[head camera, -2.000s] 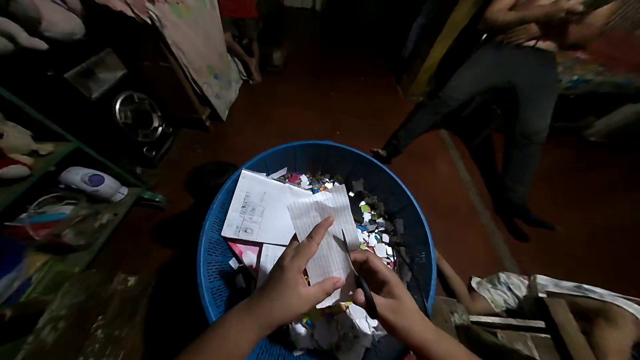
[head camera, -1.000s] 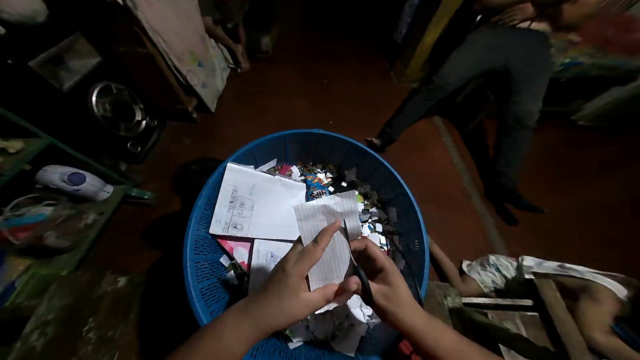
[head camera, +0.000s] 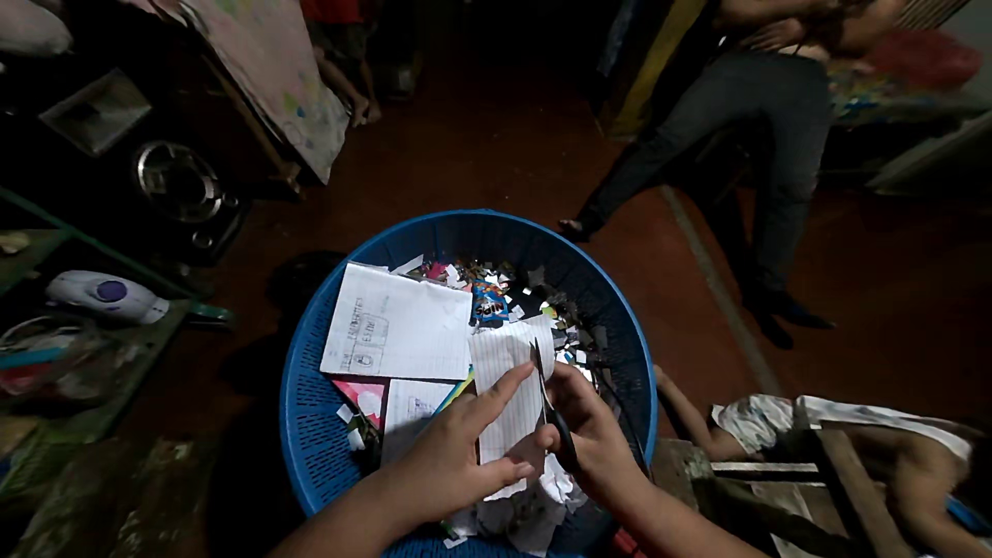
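Observation:
My left hand (head camera: 465, 442) holds a lined sheet of paper (head camera: 500, 380) over a round blue plastic basket (head camera: 628, 333). In my right hand (head camera: 597, 434) is a pair of black-handled scissors (head camera: 542, 387), their blades pointing away from me at the sheet's right part. An opened notebook page with pencil drawing and writing (head camera: 403, 322) lies in the basket at the left. Below it is a second drawn-on paper (head camera: 411, 411). Small paper scraps (head camera: 577, 353), a blue snack wrapper (head camera: 490, 301) and crumpled paper (head camera: 558, 480) fill much of the basket.
A seated person in grey trousers (head camera: 721, 101) has one foot near the basket's far right side. Another person lies at the lower right beside a wooden bench (head camera: 775, 473). A third person's legs (head camera: 349, 85) show at the back. Loudspeaker (head camera: 178, 182) and shelf (head camera: 155, 356) stand left.
The scissors' blades and my hands have shifted slightly against the lined sheet, which stays in my left hand. The view has moved a little.

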